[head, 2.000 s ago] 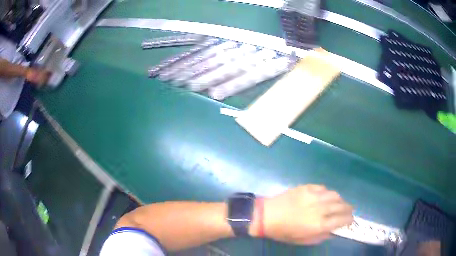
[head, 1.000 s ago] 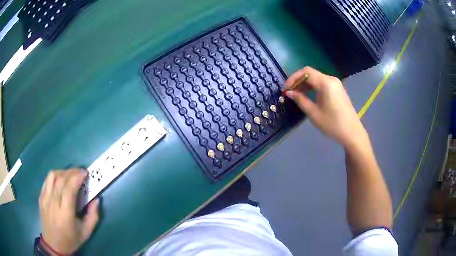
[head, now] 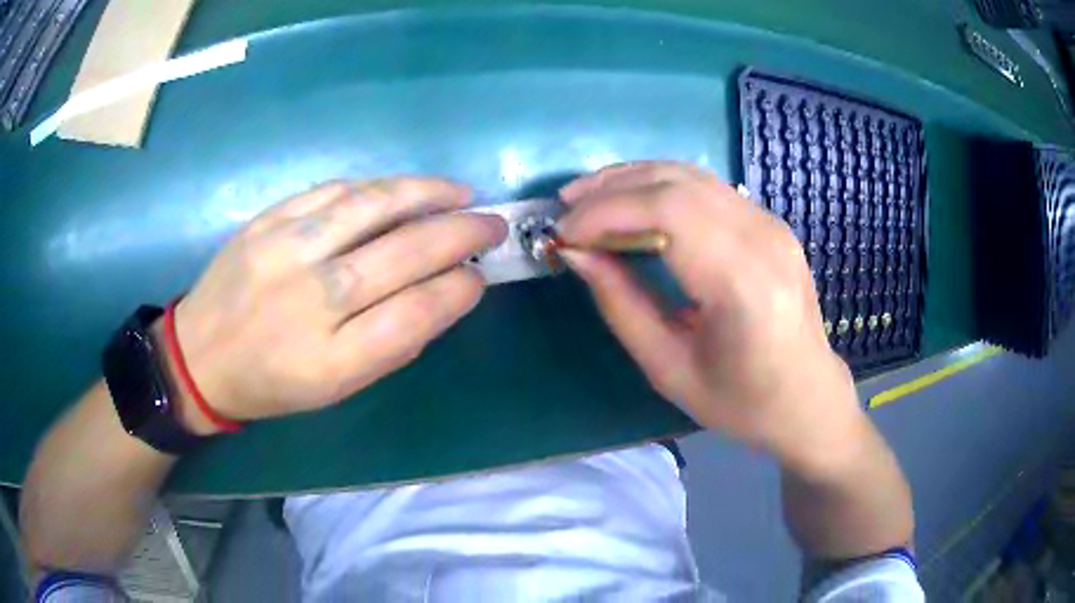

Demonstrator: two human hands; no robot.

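Observation:
A silver-white metal strip plate (head: 509, 262) lies on the green bench in front of me, mostly covered by my hands. My left hand (head: 342, 283) lies over its left part and holds it. My right hand (head: 707, 295) holds a thin yellow-brown pick-up tool (head: 634, 242) between thumb and fingers, its red tip at a round opening near the plate's right part. Whether a small insert is at the tip cannot be told. The black blister tray (head: 866, 200) lies to the right, with several brass-coloured inserts (head: 874, 322) in its near rows, partly behind my right hand.
A stack of black trays (head: 1023, 242) stands at the right bench edge. A tan cardboard strip (head: 127, 65) and a white tape (head: 203, 61) lie at the upper left. Grey strip plates (head: 33, 59) lie beyond them. A floor with a yellow line (head: 937, 376) shows at right.
The view has turned, so the tray now shows at right. My right hand has moved from the tray to the plate with the tool. My left hand now lies flatter over the plate.

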